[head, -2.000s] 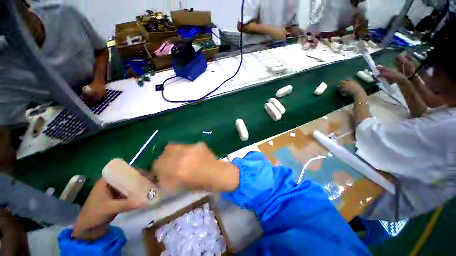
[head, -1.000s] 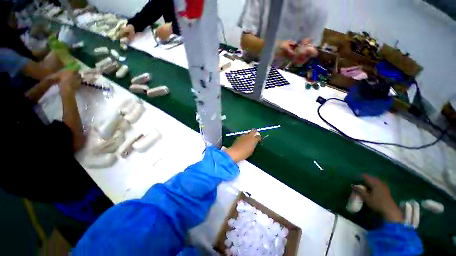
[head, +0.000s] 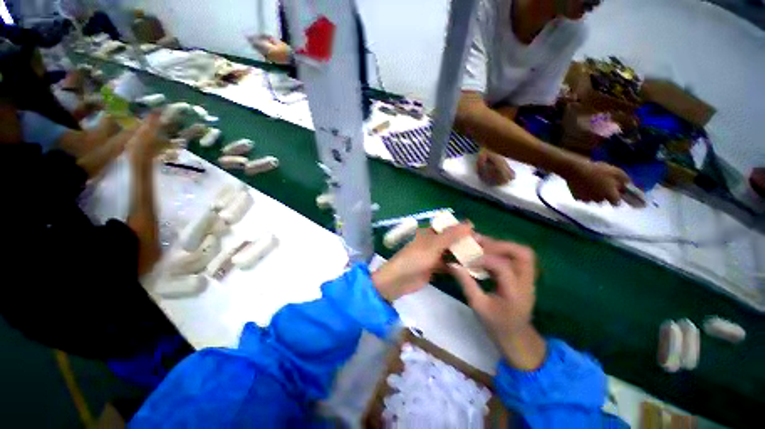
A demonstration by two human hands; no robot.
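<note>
My left hand (head: 417, 261) and my right hand (head: 505, 289) both hold one cream product housing (head: 460, 243) over the near edge of the belt. The fingers cover part of it, and whether a small piece sits in it cannot be told. Another housing (head: 400, 233) lies on the belt just beyond my left hand. The cardboard parts box (head: 392, 362) with translucent white pieces (head: 436, 392) stands below my hands, partly cut off by the lower edge.
The green belt (head: 579, 281) carries several housings (head: 669, 344) at right and more at left. A slanted post (head: 340, 151) stands left of my hands. A neighbour's housings (head: 198, 228) lie on the left bench. A person opposite reaches an arm (head: 545, 159) over their bench.
My right hand has come left from the belt with a housing, and my left hand has come back to meet it. A housing now lies by the white strip. The person opposite leans and reaches right.
</note>
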